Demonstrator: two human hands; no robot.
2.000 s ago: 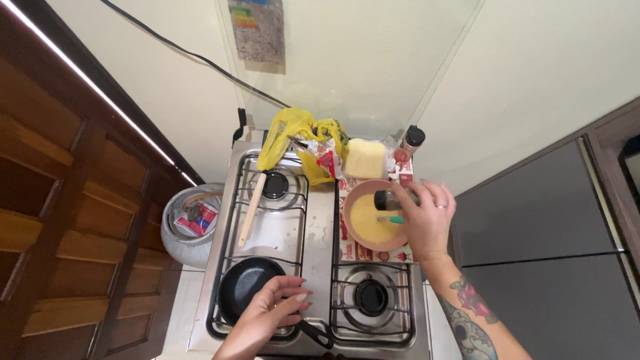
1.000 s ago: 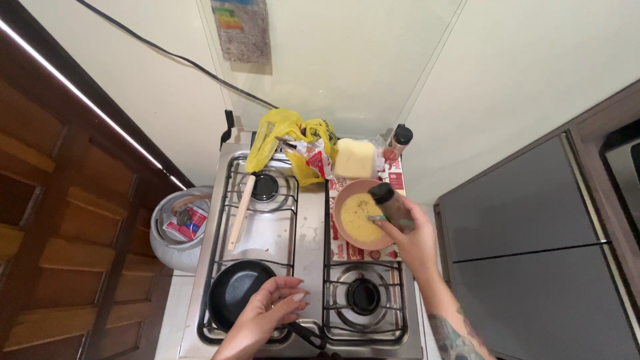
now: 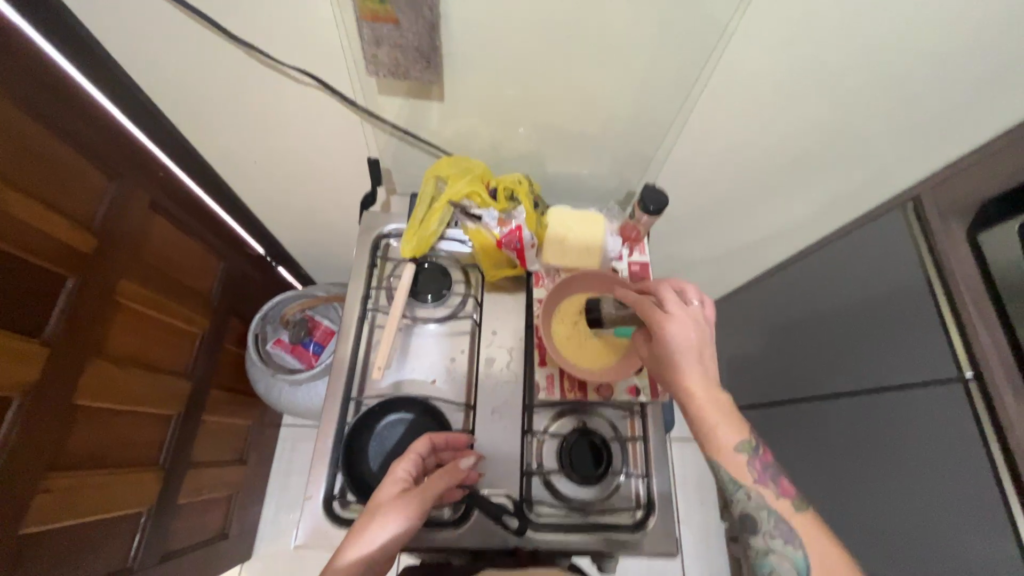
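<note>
My right hand (image 3: 680, 332) grips a small spice jar (image 3: 614, 313) with a black top, tipped sideways over a pinkish bowl (image 3: 558, 290). Yellow liquid (image 3: 574, 336) with dark specks fills part of the bowl, and a bit of a teal utensil (image 3: 625, 331) shows beneath the jar. The bowl rests on a red and white patterned board or cloth (image 3: 552, 388) over the stove's back right burner area. My left hand (image 3: 432, 472), fingers loosely curled and apart with nothing held, hovers above the edge and handle of a black frying pan (image 3: 384, 436).
Behind the bowl are a pale yellow block (image 3: 574, 238), a second black-capped jar (image 3: 645, 212) and yellow plastic bags (image 3: 456, 192). A wooden-handled utensil (image 3: 394, 320) lies on the left grate. A grey bin (image 3: 268, 376) stands left of the stove, beside slatted wooden doors (image 3: 136, 384).
The spice jar in my right hand has gone from more upright at the bowl's rim to tipped sideways over the liquid. Dark specks, not visible two seconds ago, show on the liquid. My left hand stays near the pan.
</note>
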